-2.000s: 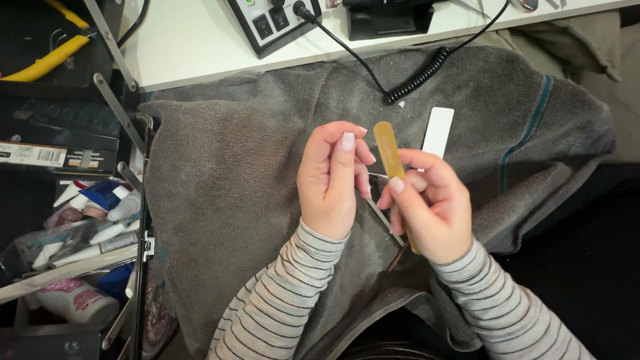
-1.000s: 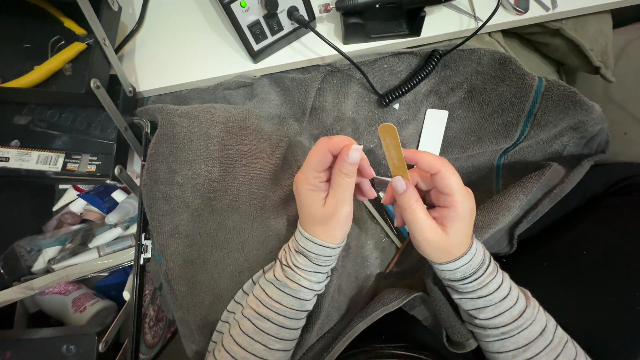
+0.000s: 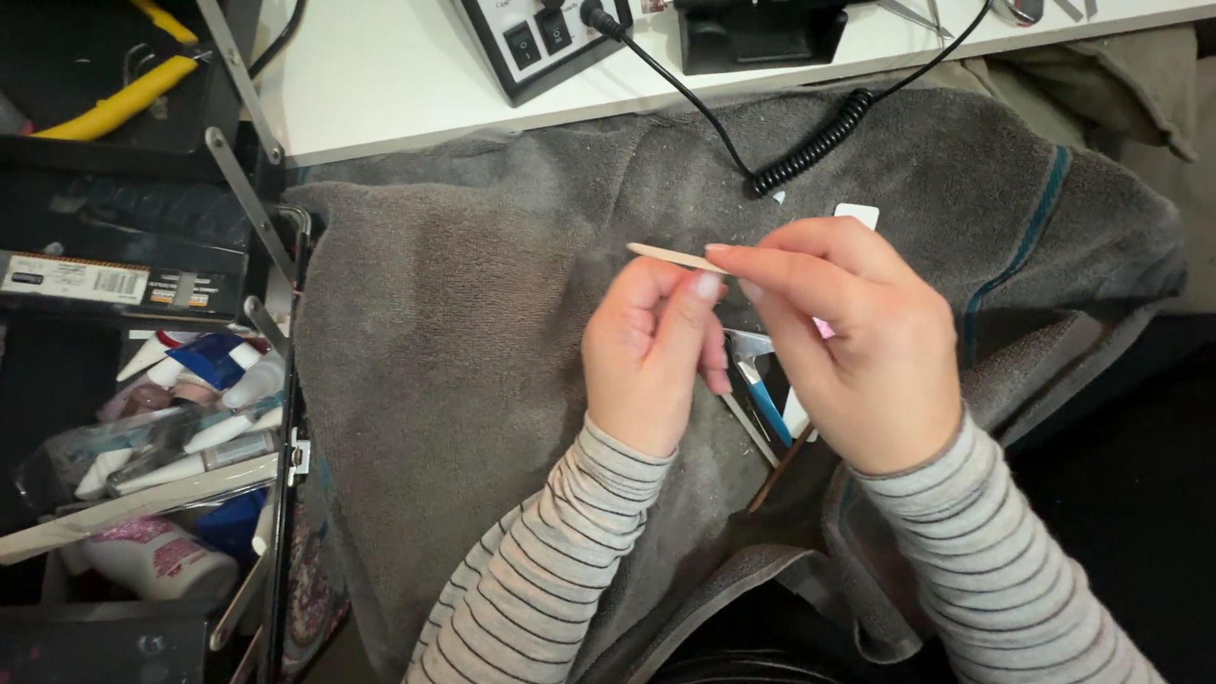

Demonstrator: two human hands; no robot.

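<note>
My right hand [image 3: 855,332] pinches a nail file [image 3: 674,256] between thumb and fingers; its narrow edge faces the camera. The file lies at the thumb tip of my left hand [image 3: 646,351], whose fingers are curled, with nothing else plainly in them. Under my hands a grey towel [image 3: 456,399] is spread. On it, between and below my hands, lie a blue-handled tool [image 3: 766,404], a thin light strip [image 3: 750,432] and a thin brown stick [image 3: 781,470]. A white nail file [image 3: 857,214] is partly hidden behind my right hand.
A black coiled cable [image 3: 812,142] runs over the towel's far part to a control box [image 3: 532,43] on the white table [image 3: 380,85]. At left stands an open black case [image 3: 285,380] with tubes, a white bottle [image 3: 161,556] and yellow-handled pliers [image 3: 123,100].
My right hand has risen and turned, bringing the file from upright, broad face showing, to nearly level and edge-on over my left thumb.
</note>
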